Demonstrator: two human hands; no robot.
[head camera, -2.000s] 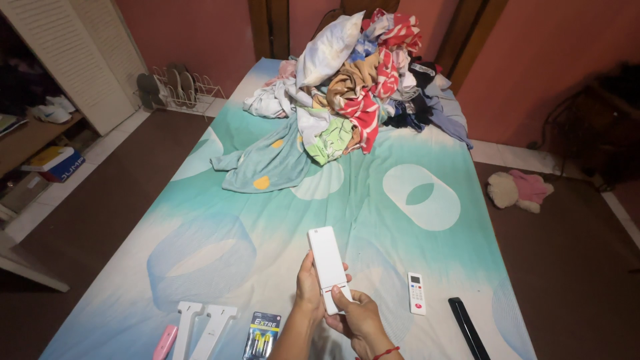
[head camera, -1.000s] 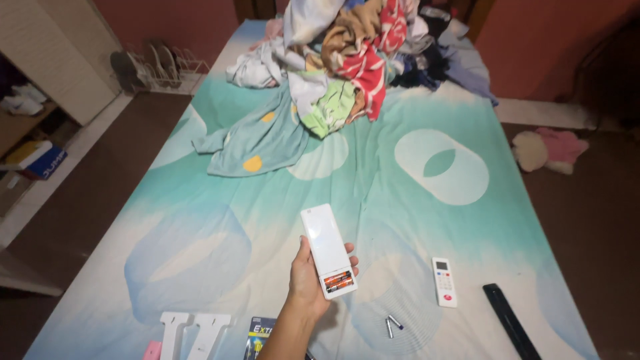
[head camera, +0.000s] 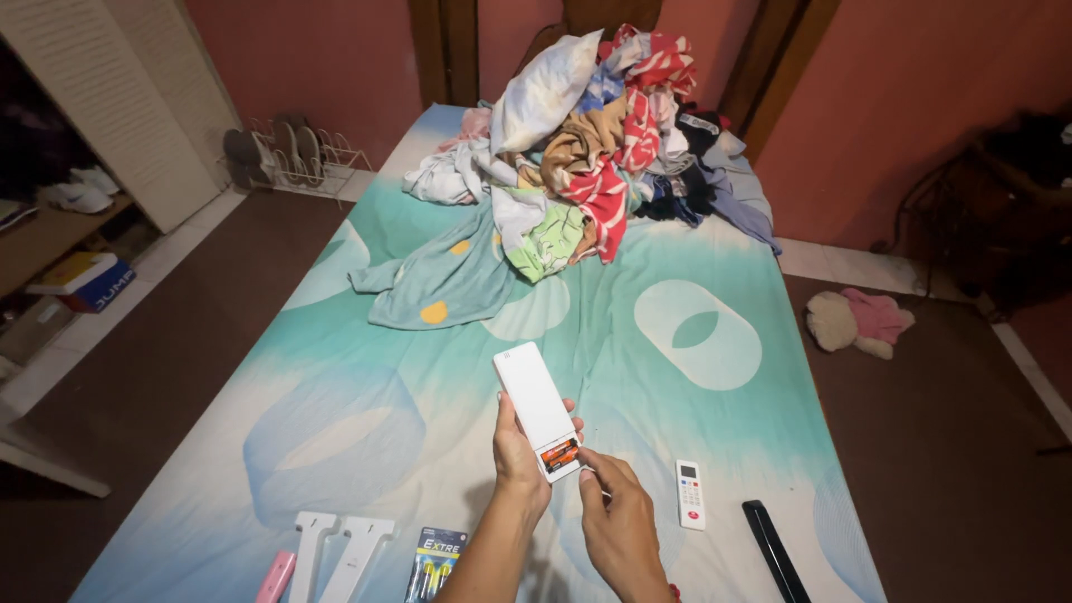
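Observation:
My left hand (head camera: 517, 456) holds a white remote control (head camera: 536, 398) with its back up. The battery compartment at its near end is uncovered, and orange-and-black batteries (head camera: 559, 455) lie inside. My right hand (head camera: 615, 511) is at the right edge of the compartment, thumb and forefinger close together; a small white edge shows by the fingers, but what it is cannot be told. A battery blister pack (head camera: 435, 563) lies left of my forearms. Another white remote control (head camera: 691, 494), buttons up, lies to the right, with a black elongated object (head camera: 774, 548) beyond it.
White bracket-like pieces (head camera: 356, 553) and a pink object (head camera: 275, 576) lie at the bed's near left. A heap of clothes (head camera: 586, 159) with a pillow (head camera: 544, 92) covers the far end. A plush toy (head camera: 858, 322) is on the floor at right, a shoe rack (head camera: 335, 159) at far left.
The compartment was covered two seconds ago and uncovered one second ago. My right hand, out of view one second ago, is back at the remote. Loose batteries showed on the sheet one second ago.

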